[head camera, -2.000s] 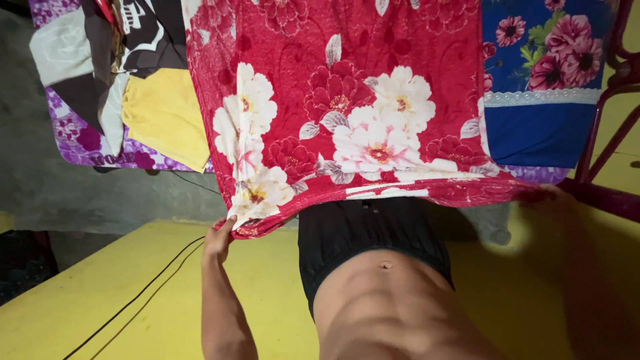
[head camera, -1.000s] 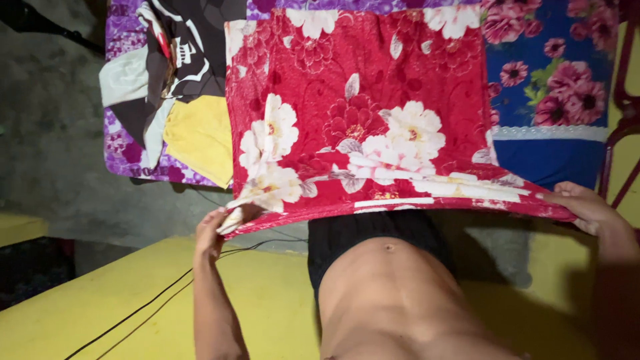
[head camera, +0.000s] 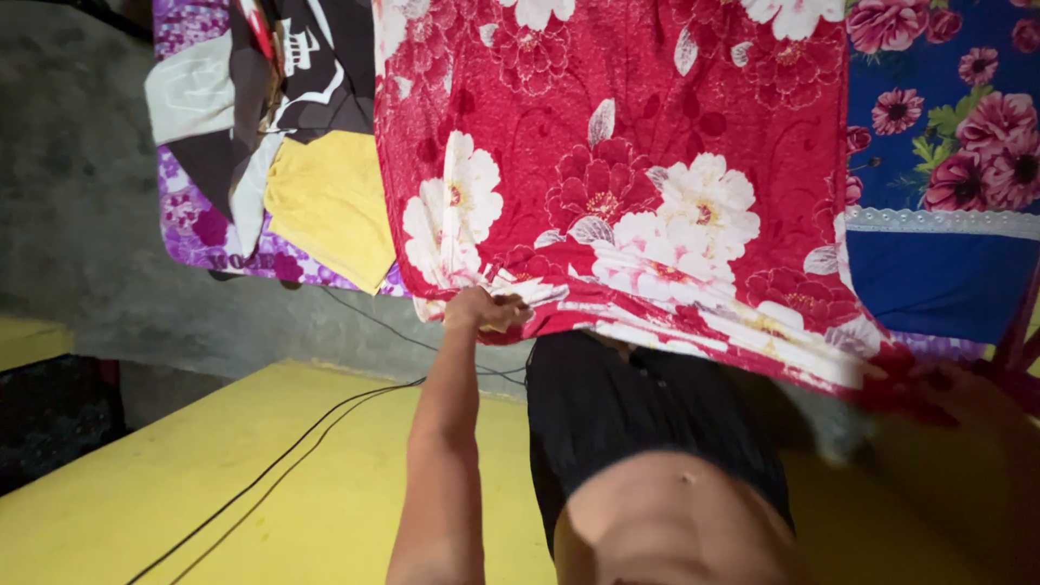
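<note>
A red cloth with white and red flowers (head camera: 617, 162) lies spread before me, its near edge bunched in folds. My left hand (head camera: 489, 313) is at the near left part of that edge; its fingers are bent, and whether they grip the fabric is not plain. My right hand (head camera: 946, 390) is dark and blurred at the near right corner, where the cloth is drawn out towards it; its fingers cannot be made out. Left of the cloth lie a yellow garment (head camera: 333, 207) and a dark garment with white print (head camera: 325, 73). Blue floral fabric (head camera: 934, 268) with a lace band lies at the right.
Under the garments is a purple patterned surface (head camera: 183, 195). A yellow surface (head camera: 325, 496) spans the near left, with two thin black cables (head camera: 325, 422) across it. Grey floor (head camera: 73, 203) shows at the left. Dark red bars stand at the right edge.
My left hand has moved inward from the cloth's near left corner along its near edge. The near right side of the cloth now slants down towards my right hand.
</note>
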